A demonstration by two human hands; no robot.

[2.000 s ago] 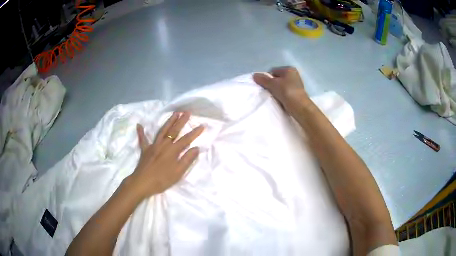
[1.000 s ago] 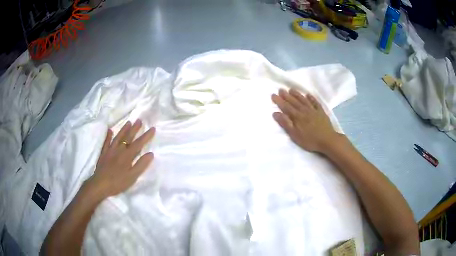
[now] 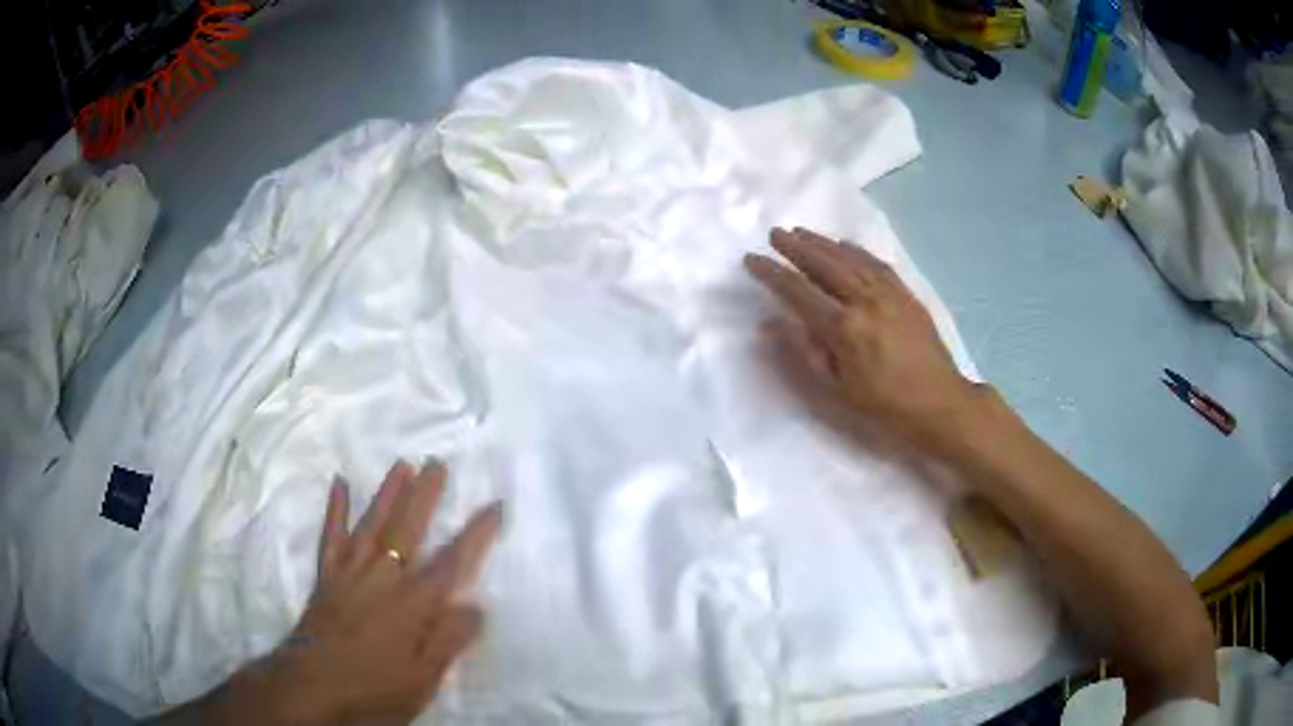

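Note:
A white lined garment [image 3: 567, 341] lies spread over the table in front of me, with creases and a rounded fold at its far side. A black label [image 3: 126, 498] shows on its left part. My left hand [image 3: 390, 603] lies on the near left part, fingers spread, a ring on one finger, holding nothing. My right hand [image 3: 865, 333] is over the right part, palm down, fingers apart, slightly blurred, holding nothing. A tan paper ticket [image 3: 983, 542] is partly hidden beside my right forearm.
Thread snips [image 3: 1200, 401] lie on the table [image 3: 1049, 270] at the right. Off-white garments lie at the left [image 3: 71, 270] and right [image 3: 1212, 213] edges. Yellow tape [image 3: 864, 51], scissors [image 3: 956, 57], a blue can [image 3: 1088, 60] and an orange coiled hose [image 3: 156, 88] are farther back.
The right hand let go of the far edge, then lay flat. The garment is unfolded and has shifted away from me. The left hand has moved down towards the near edge.

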